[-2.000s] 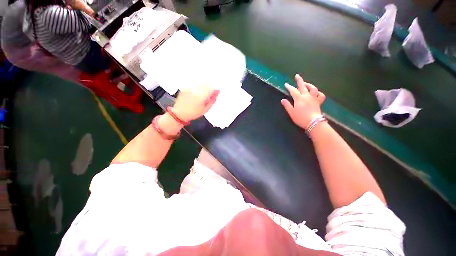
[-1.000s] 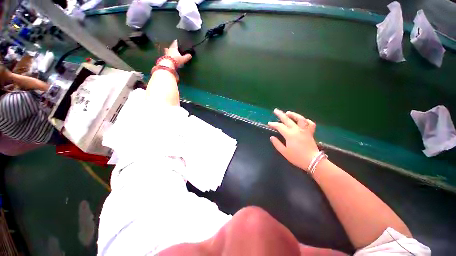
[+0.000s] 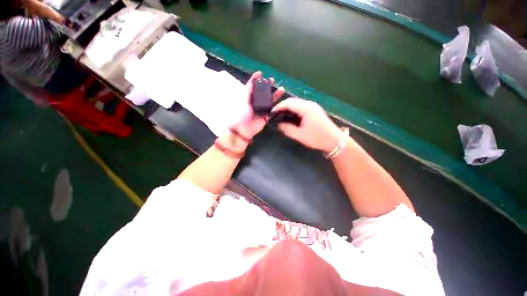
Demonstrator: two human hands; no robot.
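Observation:
My left hand holds a black power adapter upright above the bench, with the palm behind it and fingertips showing past its edges. My right hand is just to its right, fingers closed on the bundled black adapter cord. The cord meets the adapter's lower end. Flat white wrapping sheets lie in overlapping stacks on the bench, left of my hands.
The black workbench top runs under my forearms. Beyond its teal edge is the green conveyor belt. Three wrapped adapters lie at the right. At upper left are a pale box-like unit, a red stool and a person in stripes.
My left hand has come back from the belt with the black adapter. My right hand has moved left from the teal edge and closed on the cord.

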